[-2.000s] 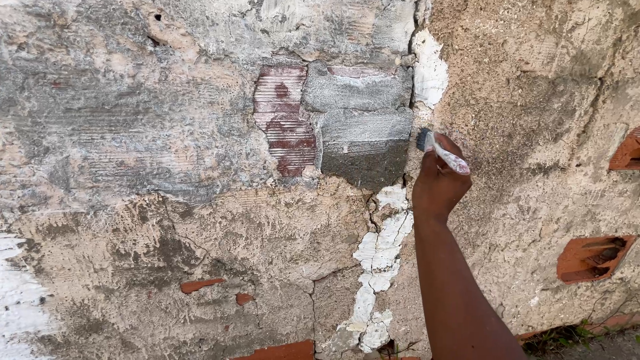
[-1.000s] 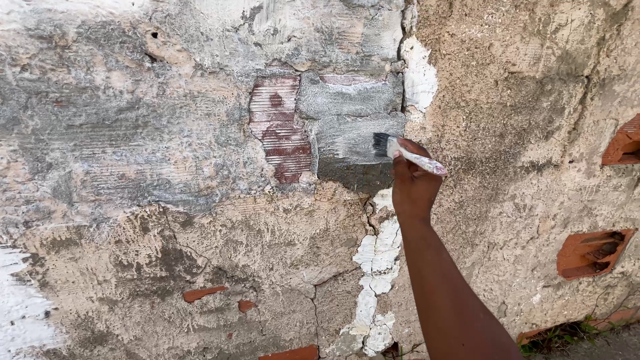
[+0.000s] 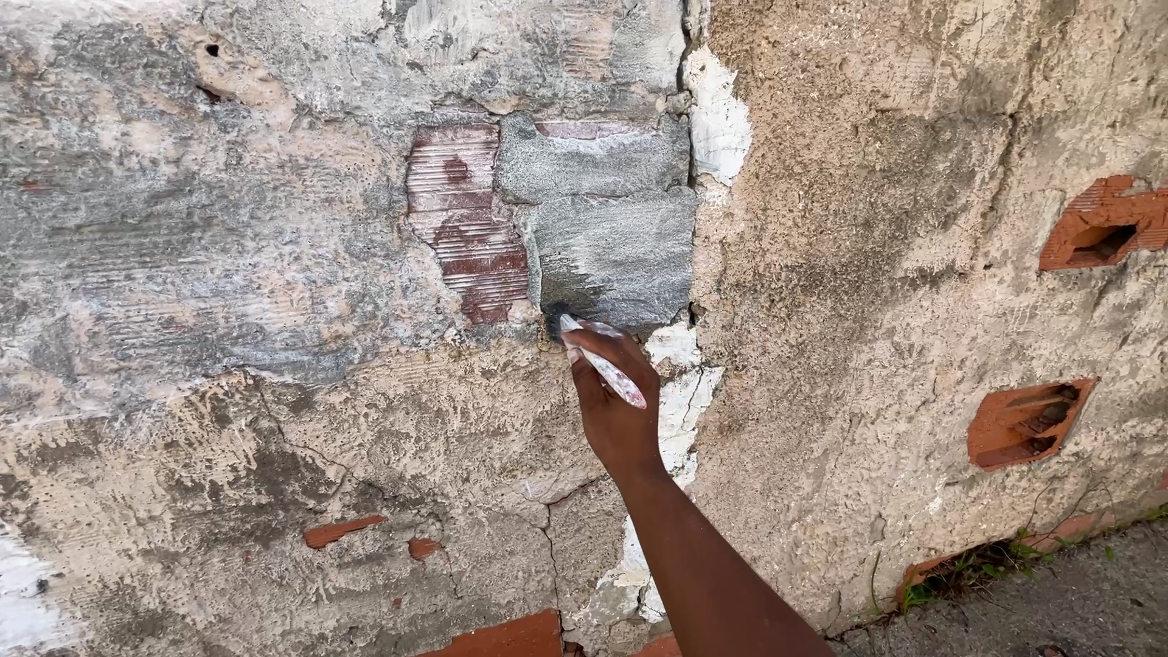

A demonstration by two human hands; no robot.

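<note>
My right hand [image 3: 620,401] grips a paintbrush [image 3: 604,365] by its pale, paint-stained handle. The dark bristles press on the lower left corner of a grey mortar patch [image 3: 620,246] in the wall. Most of that patch looks pale and brushed over, with a darker area near the bristles. Just left of it lies a ridged reddish brick face [image 3: 470,219] smeared with whitish paint. A strip of white filler [image 3: 680,411] runs down the wall behind my wrist. My left hand is out of view.
Weathered plaster [image 3: 849,383] surrounds the patch. At the right, a broken hollow brick [image 3: 1031,424] and another hollow brick [image 3: 1095,242] are exposed. A crack runs above the patch's right edge. Grass [image 3: 985,570] grows where the wall meets the grey ground [image 3: 1077,593].
My right hand has carried the brush from the plaster right of the patch, across the patch, to its lower left corner. The patch's lower part, dark before, now looks mostly pale.
</note>
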